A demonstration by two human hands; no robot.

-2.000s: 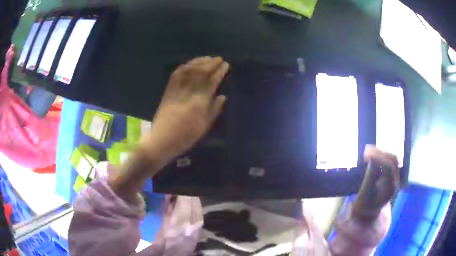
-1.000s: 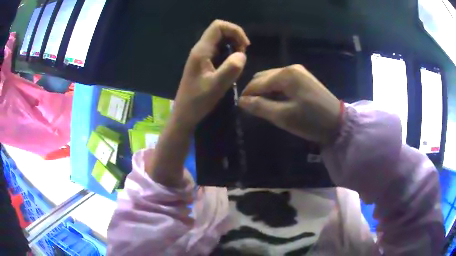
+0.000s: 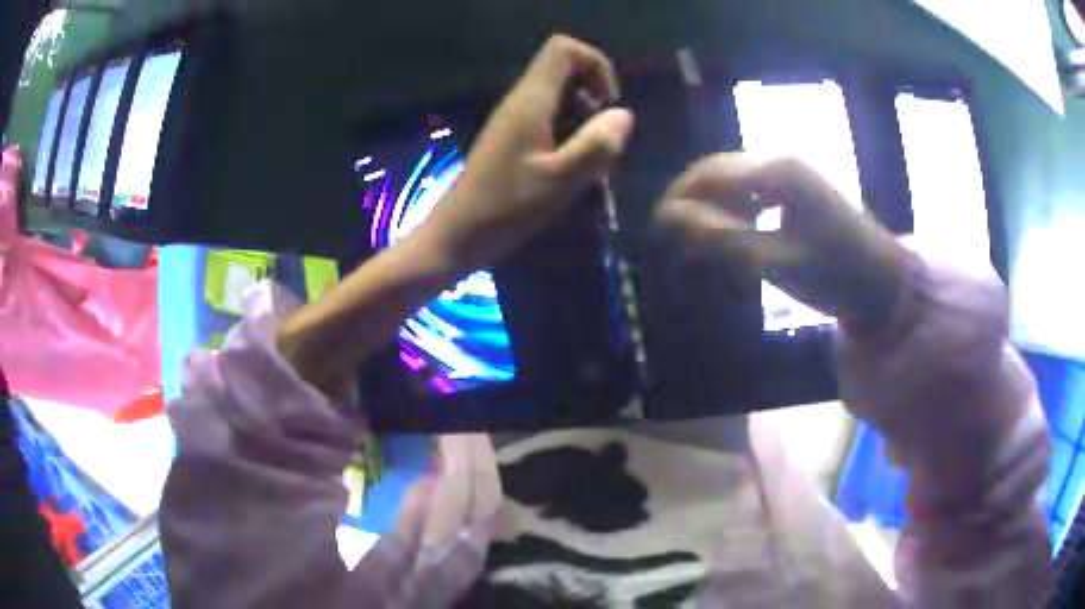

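Note:
My left hand (image 3: 535, 167) pinches the top of a dark phone (image 3: 621, 286), which stands tilted on its long edge so its thin side faces up. My right hand (image 3: 761, 220) is just right of it, blurred, with thumb and forefinger close together; whether it holds something small cannot be told. Left of the tilted phone, under my left forearm, lies a phone with a lit blue, white and purple swirl (image 3: 476, 327). Two phones with white screens lie to the right, one (image 3: 803, 131) partly behind my right hand, the other (image 3: 946, 167) farther right.
Several lit phones (image 3: 143, 131) stand in a row at far left on the dark green mat. Green packets (image 3: 238, 280) lie on a blue surface at left, beside a pink bag or cloth (image 3: 83, 321). White paper (image 3: 993, 36) is at upper right. A blue crate (image 3: 60, 476) is at lower left.
The swirl screen has lit up on the left phone. My right hand has moved away to the right from the tilted phone's edge. My left hand still holds that phone's top. The view has shifted.

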